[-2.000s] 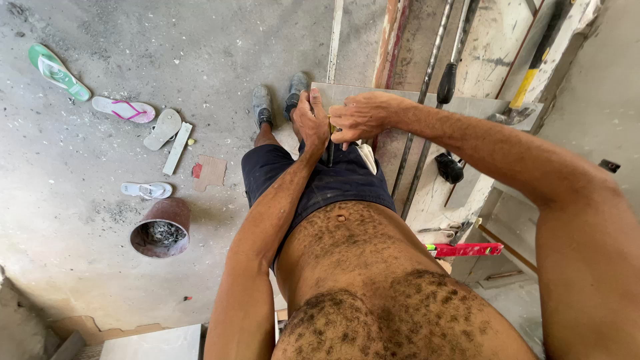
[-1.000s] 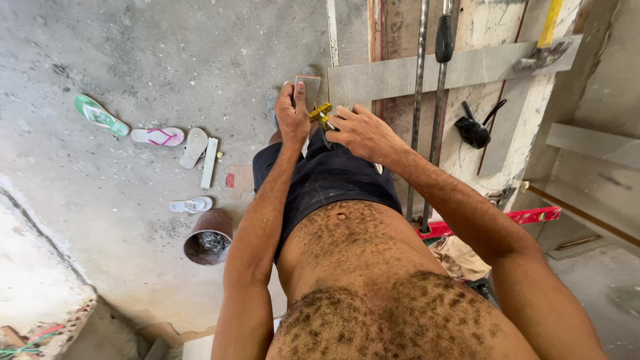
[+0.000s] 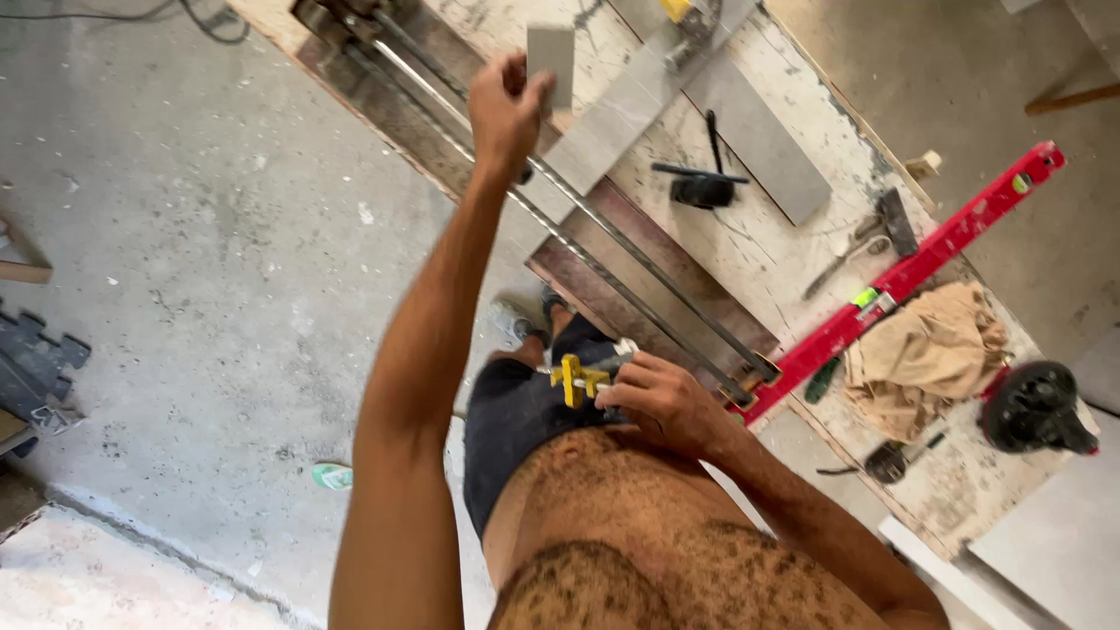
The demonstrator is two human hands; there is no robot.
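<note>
My left hand (image 3: 507, 109) holds a small grey tile piece (image 3: 550, 66) by its edge, raised over the rails of a manual tile cutter (image 3: 595, 249). Low in front of my shorts, my right hand (image 3: 661, 394) is closed around a yellow-jawed hand tool (image 3: 575, 381), perhaps tile pliers; its handles are mostly covered by the fingers. A long grey tile strip (image 3: 604, 122) lies across the cutter, under its rails.
On the worktable lie a red spirit level (image 3: 945, 241), a hammer (image 3: 894, 223), a tan cloth (image 3: 923, 359), a black suction cup tool (image 3: 1037, 407), a black strapped object (image 3: 703, 188) and another grey tile (image 3: 761, 140). A green flip-flop (image 3: 332, 475) is on the concrete floor.
The hands were close together before my body; now my left hand has moved away over the cutter with the tile piece. The view has turned toward the worktable.
</note>
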